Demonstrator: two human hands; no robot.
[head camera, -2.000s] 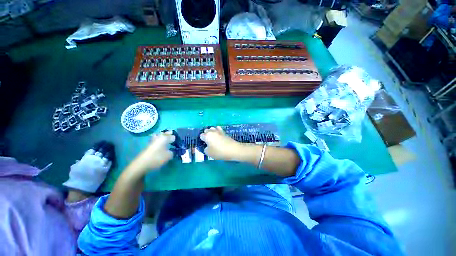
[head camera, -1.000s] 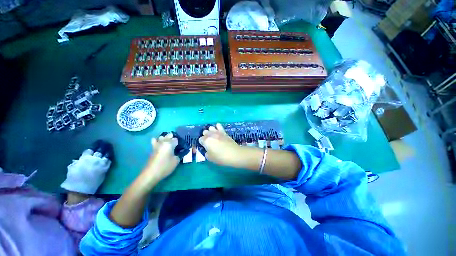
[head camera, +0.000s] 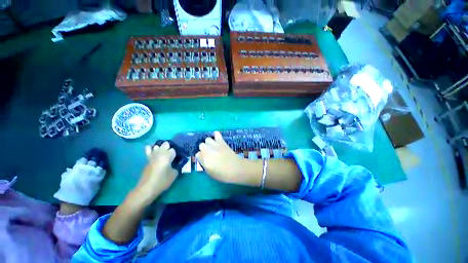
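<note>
The dark grey assembly fixture lies along the near part of the bench, with a row of upright pins and orange-brown blocks. White-silver metal plates stand at its near edge. My left hand, with black finger coverings, is at the fixture's left end. My right hand is just right of it, fingertips bent down on the fixture, also with black coverings. Two white plates show between the hands. The fingertips are blurred and hide what they touch, so I cannot tell whether either hand grips a part.
Two stacks of red-brown bakelite trays stand behind, with rows of small parts. A screw bowl and heaped framed metal pieces are at left. A plastic bag of plates is at right. Another person's gloved hand rests at left.
The view has shifted slightly. Both hands stay at the fixture's left end, and my left hand is a little farther from my right hand.
</note>
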